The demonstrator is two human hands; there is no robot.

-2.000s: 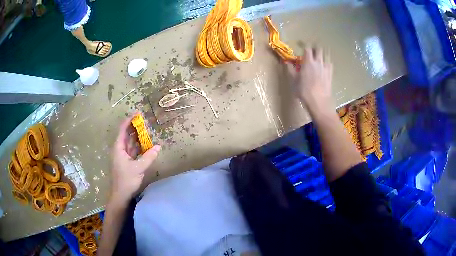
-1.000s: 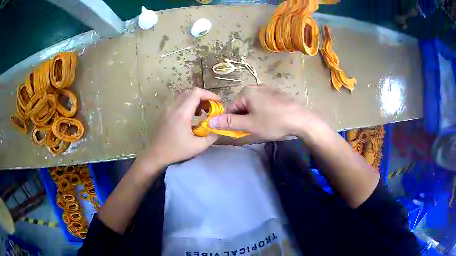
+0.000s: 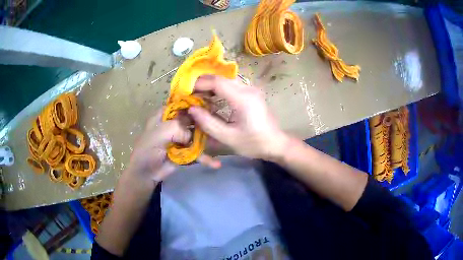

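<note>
My left hand (image 3: 157, 144) holds a curled orange strap bundle (image 3: 185, 152) with an open middle, above the bench's near edge. My right hand (image 3: 241, 117) is at the bundle's upper right, its fingers pinching the orange pieces. A bright orange-yellow wavy flap (image 3: 195, 63) stands up from the bundle, away from me, past my right fingers. Both hands are somewhat blurred, and they and the strap hide most of the bench centre.
An oval ring pile (image 3: 58, 137) lies at the left of the bench. A nested oval bundle (image 3: 274, 33) and loose straps (image 3: 334, 53) lie at the far right. A white pot (image 3: 183, 46) and white bottle (image 3: 130, 49) stand near the far edge. A blue crate (image 3: 414, 147) holds orange rows.
My right hand first left the loose straps and came to the bundle in my left hand. Since then the wavy flap has risen above the bundle. The camera view has also shifted.
</note>
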